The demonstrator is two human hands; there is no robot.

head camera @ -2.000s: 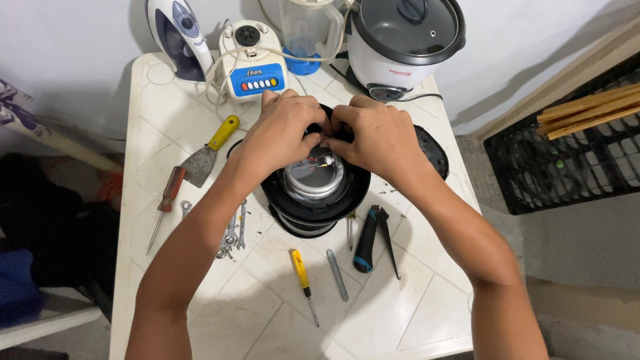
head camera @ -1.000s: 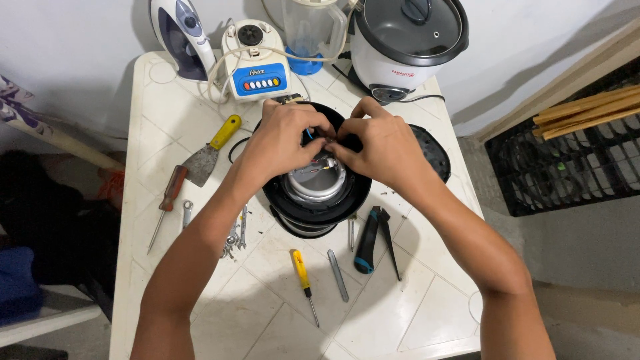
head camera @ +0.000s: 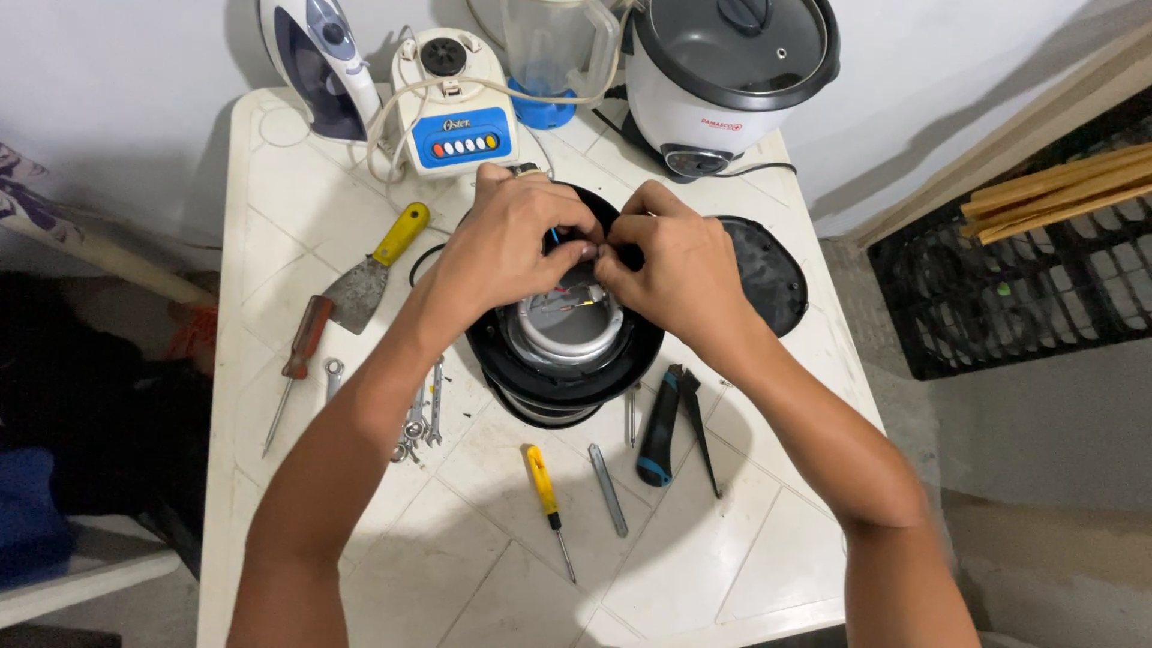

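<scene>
A round black appliance housing (head camera: 576, 391) lies opened on the table, with a silver metal ring (head camera: 569, 346) and thin wires inside. Over its upper left part is my left hand (head camera: 522, 234), thumb and forefinger pinched together close to a blue wire (head camera: 553, 236). My right hand (head camera: 670, 261) meets it from the right, its fingertips pinched on something small, likely a wire end; the fingers hide most of it. A black oval cover (head camera: 769, 274) lies right of the housing, partly behind my right hand.
Around the housing lie a putty knife (head camera: 378, 265), a red-handled screwdriver (head camera: 306, 342), combination wrenches (head camera: 436, 405), a yellow screwdriver (head camera: 543, 481), a metal blade (head camera: 608, 490) and a black-and-teal utility knife handle (head camera: 661, 432). Behind stand an iron (head camera: 328, 72), an Oster blender base (head camera: 459, 126), a blender jar (head camera: 549, 54) and a rice cooker (head camera: 711, 117).
Both hands stay over the housing with small finger movements. The fingertips of my two hands are closer together than one second ago.
</scene>
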